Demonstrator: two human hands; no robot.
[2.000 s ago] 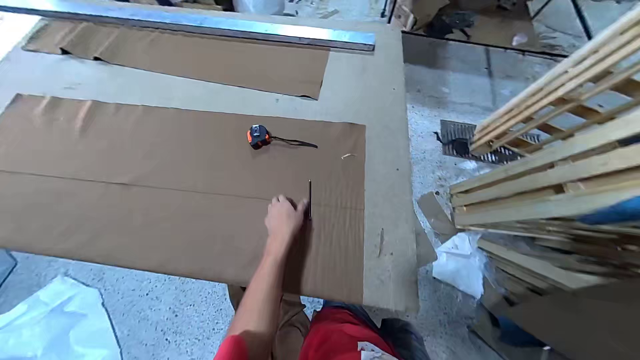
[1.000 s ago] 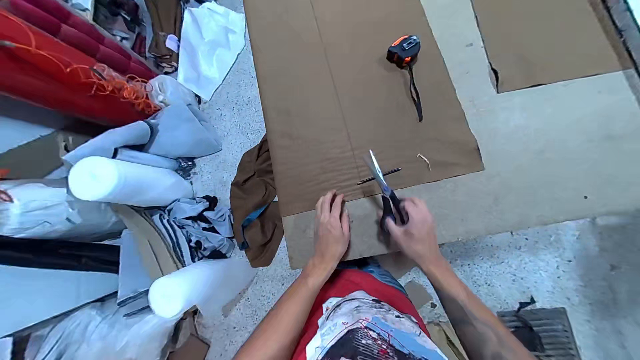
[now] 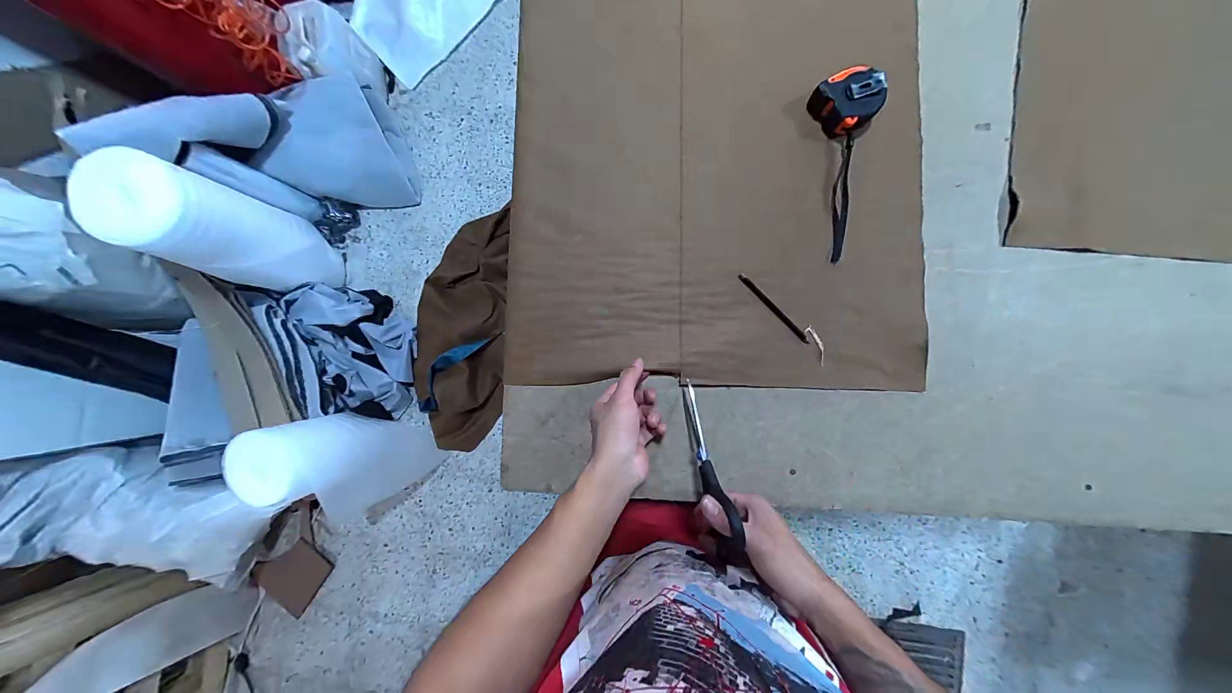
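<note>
Brown fabric (image 3: 597,241) lies flat on the table, with a line running along it to its near edge. My left hand (image 3: 626,423) is at that edge, its thumb and a finger at the slightly raised cloth just left of the line. My right hand (image 3: 746,539) holds black-handled scissors (image 3: 707,472) whose tips touch the edge where the line ends. A dark pencil-like stick (image 3: 773,308) lies on the fabric beside a small pale thread (image 3: 815,344). Farther off rests a black and orange tape measure (image 3: 847,101) with a black strap.
The table (image 3: 1011,414) bears a second brown fabric piece (image 3: 1126,135) at the right. Crumpled brown cloth (image 3: 467,327) hangs by the table's left edge. White rolls (image 3: 202,217) and bundled material stand on the floor at left. A dark grate (image 3: 924,650) is at lower right.
The scissors, over the fabric beside the stick one second ago, are now at its near edge. The stick lies at a different angle. The view has turned strongly since the first frame.
</note>
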